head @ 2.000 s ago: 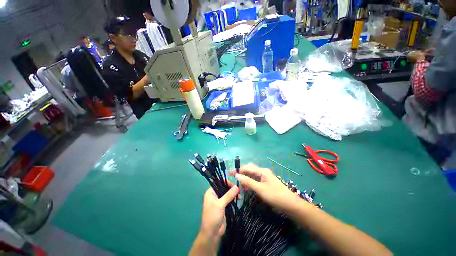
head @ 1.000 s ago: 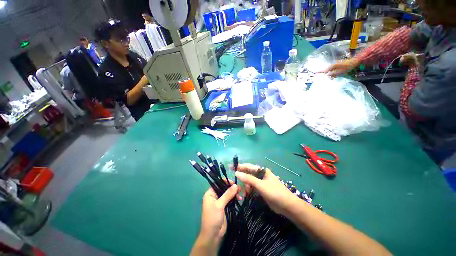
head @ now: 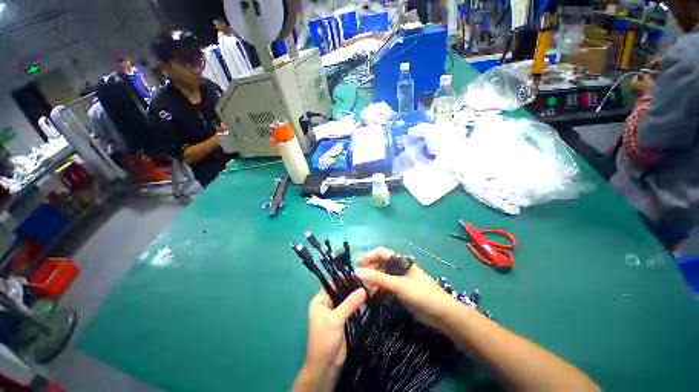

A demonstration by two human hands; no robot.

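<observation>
My left hand (head: 328, 331) is closed round a bunch of thin black cables (head: 391, 344), with several black connector ends (head: 309, 256) sticking up above it. My right hand (head: 406, 285) is beside it, fingertips at the right side of the bunch, with a dark connector end (head: 399, 265) showing at its curled fingers. The cables run down towards me in a thick bundle under both hands. More connector ends (head: 463, 295) lie behind my right wrist. What lies inside my right palm is hidden.
Red-handled scissors (head: 489, 245) and a thin rod (head: 431, 254) lie to the right. Further back are an orange-capped bottle (head: 290, 153), small white bottle (head: 380, 191), dark tool (head: 277, 195), blue tray (head: 369, 162), plastic bags (head: 521, 164) and beige machine (head: 264, 115). People stand left and right.
The single connector between my right fingertips no longer stands up there; a dark end now shows at my curled right fingers. The person at right reached over the bags, then drew back.
</observation>
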